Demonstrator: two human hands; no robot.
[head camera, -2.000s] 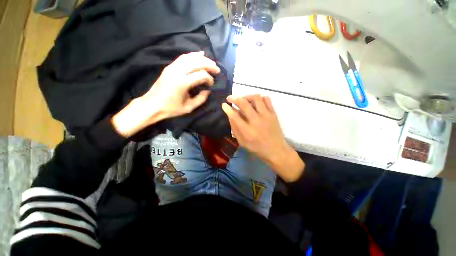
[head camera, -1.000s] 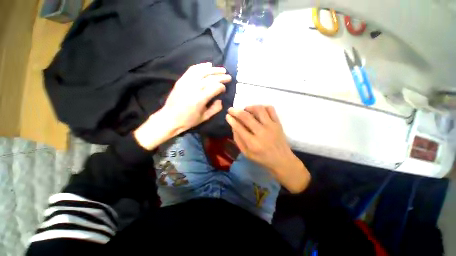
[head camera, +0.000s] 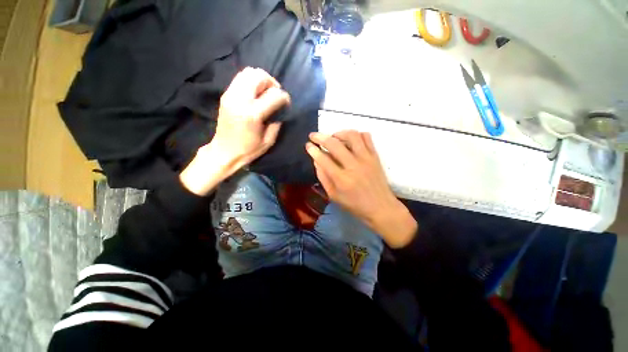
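Note:
A large black fabric garment piece (head camera: 158, 75) lies on the left part of the table, its right edge running up to the presser foot and needle (head camera: 321, 47) under the bright lamp. My left hand (head camera: 248, 120) is on the cloth with curled fingers, thumb and fingertips close together, gripping a bit of it. My right hand (head camera: 351, 168) is at the cloth's lower right edge, its thumb and index fingertips at the edge; the cloth between them is hard to see. The other right fingers rest on the white machine bed (head camera: 454, 161).
Blue thread snips (head camera: 485, 103) lie on the bed. Yellow (head camera: 434, 29) and red (head camera: 474, 33) scissor rings lie near the machine head. A control panel (head camera: 578, 192) is at the right table edge. A grey tray (head camera: 74, 17) is upper left, on brown cardboard (head camera: 51, 130).
My left hand has moved up and slightly left, fingers more curled. The cloth beside the bed now lies flatter and smoother. My right hand has stayed near the cloth edge.

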